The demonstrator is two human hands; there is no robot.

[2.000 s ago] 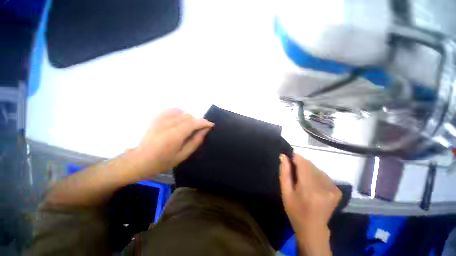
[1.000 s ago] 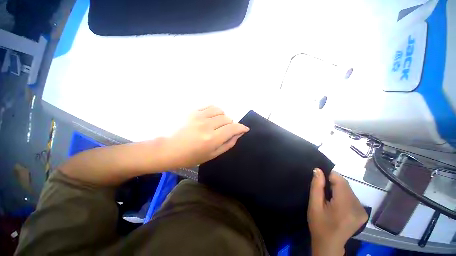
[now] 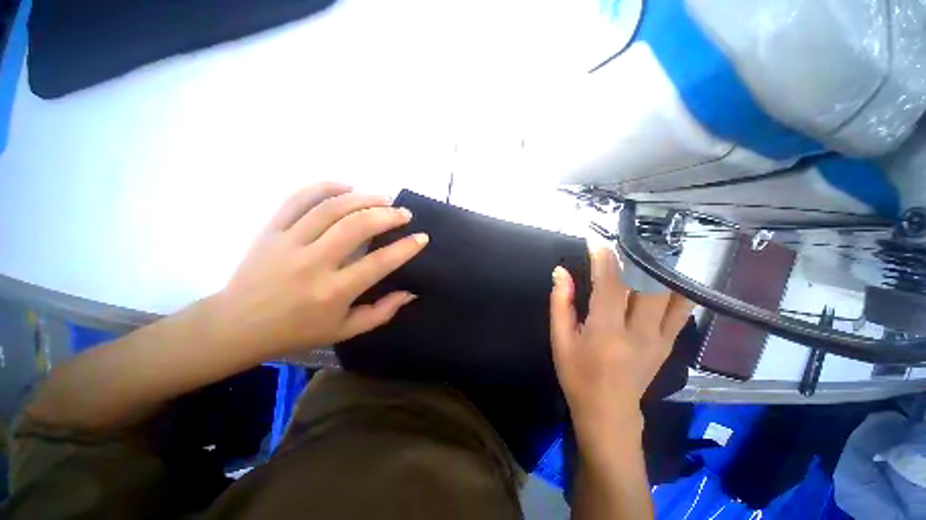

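Note:
A black cloth piece (image 3: 477, 295) lies at the front of the white table, and its lower part hangs over the front edge toward the lap. My left hand (image 3: 315, 269) rests on its left side with the fingers spread and the fingertips on the cloth. My right hand (image 3: 614, 340) is at its right side, thumb on top and fingers apart at the upper right corner. That corner is close to the needle area (image 3: 609, 215) of the white and blue sewing machine (image 3: 650, 112). Whether the fingers pinch the cloth is not visible.
Another black panel (image 3: 152, 36) lies at the far left of the white table (image 3: 132, 193). A dark phone (image 3: 749, 305) and a slim black tool (image 3: 815, 352) lie at the right. A curved black bar (image 3: 751, 313) crosses in front of the machine. Blue bins (image 3: 726, 427) are below the edge.
The view has shifted. My left fingers have gone from pinching the cloth's edge to lying spread on it. My right fingers have opened out, and the cloth's corner is now closer to the needle area.

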